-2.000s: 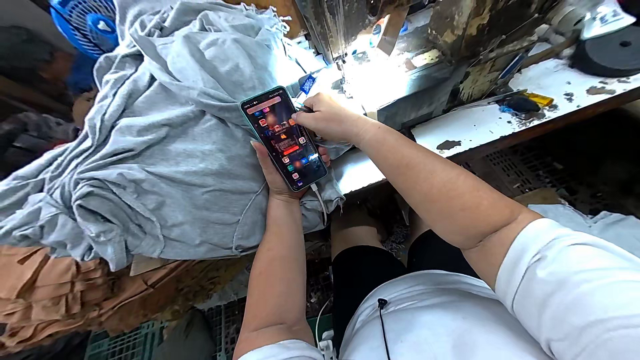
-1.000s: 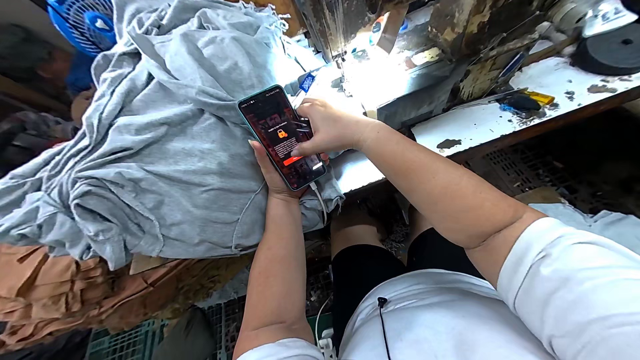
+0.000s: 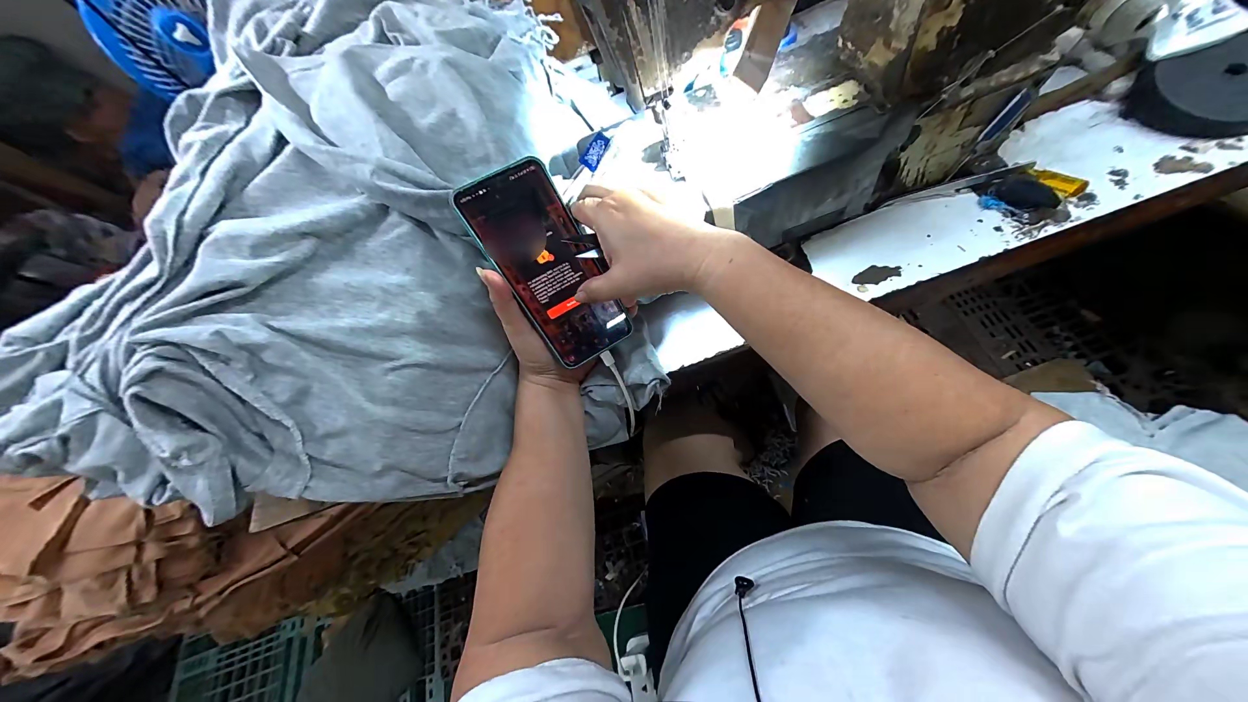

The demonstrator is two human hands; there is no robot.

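Note:
My left hand (image 3: 531, 336) holds a smartphone (image 3: 536, 253) from below, its lit screen facing up and showing a dark page with an orange button. A white charging cable (image 3: 620, 385) is plugged into the phone's lower end. Over the screen's right side is my right hand (image 3: 643, 244), its thumb at the orange button; a small dark pointed tool, perhaps thread snips, is between its fingers. Under and beside the phone lies a heap of grey knit fabric (image 3: 370, 263). The needle area of a sewing machine (image 3: 663, 93) stands brightly lit beyond my hands.
A blue fan (image 3: 161, 39) is at the upper left, near a partly seen person (image 3: 88, 107). Brown fabric pieces (image 3: 88, 565) lie below the grey heap. The worn white table (image 3: 907, 244) carries a yellow-and-black item (image 3: 1038, 190) and a round black base (image 3: 1199, 93).
The phone's screen has gone from a page of icons to a dark page with an orange button. My right thumb has moved down the screen. My left hand has kept its hold.

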